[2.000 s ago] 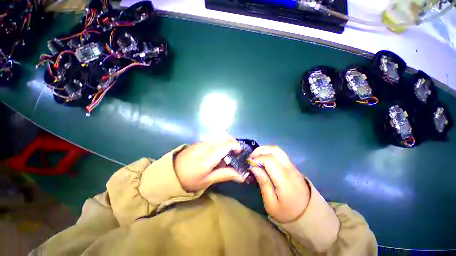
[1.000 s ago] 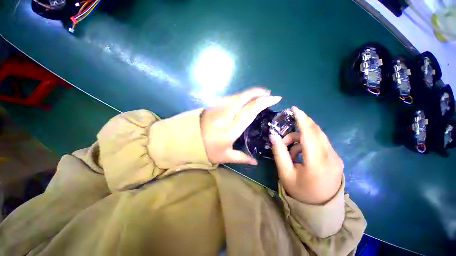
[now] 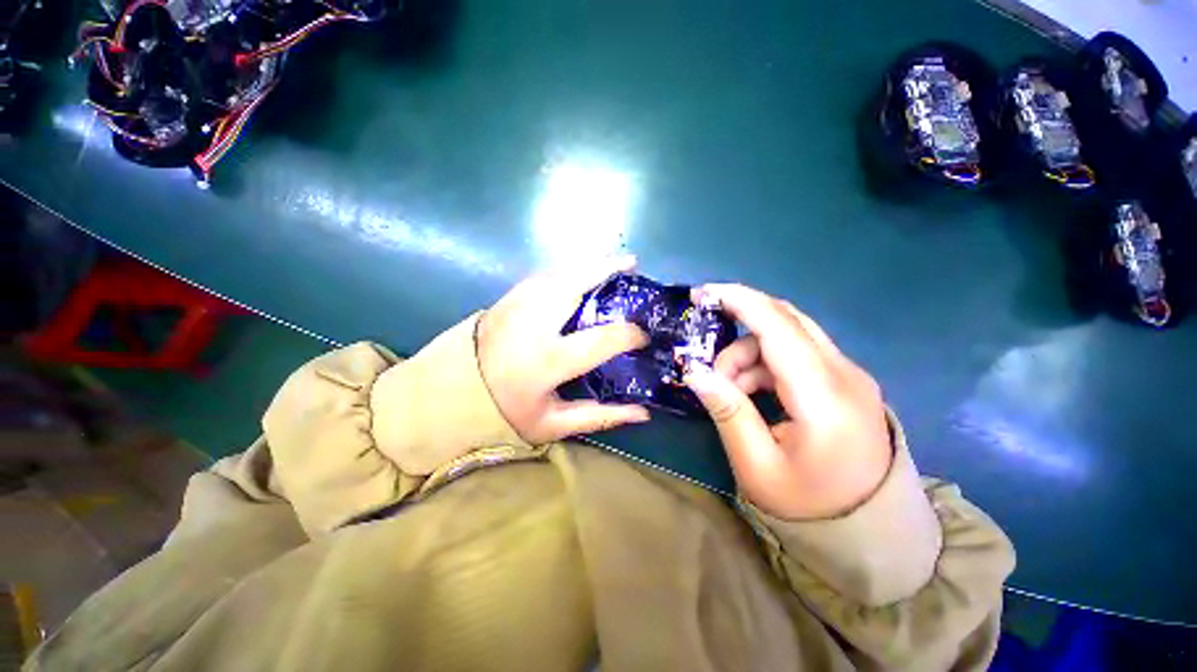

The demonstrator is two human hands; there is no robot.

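A black rounded camera front housing [image 3: 610, 309] is held over the green mat in front of me. My left hand [image 3: 545, 361] grips it from the left, with fingers over and below it. My right hand [image 3: 801, 407] pinches a small silvery circuit board module [image 3: 698, 334] between thumb and fingers at the housing's right side. Whether the module touches the housing is hard to tell. Wires at the module are too small to make out.
Units with loose wires [image 3: 164, 112] lie in a cluster at the upper left. Separate units with silvery backs [image 3: 940, 116] stand on the green mat [image 3: 735, 145] at the upper right. A red stool [image 3: 131, 315] is below the mat's left edge.
Since one second ago my left fingers have come down over the housing. My right hand has kept its pinch on the module, which is tilted differently. The view has shifted.
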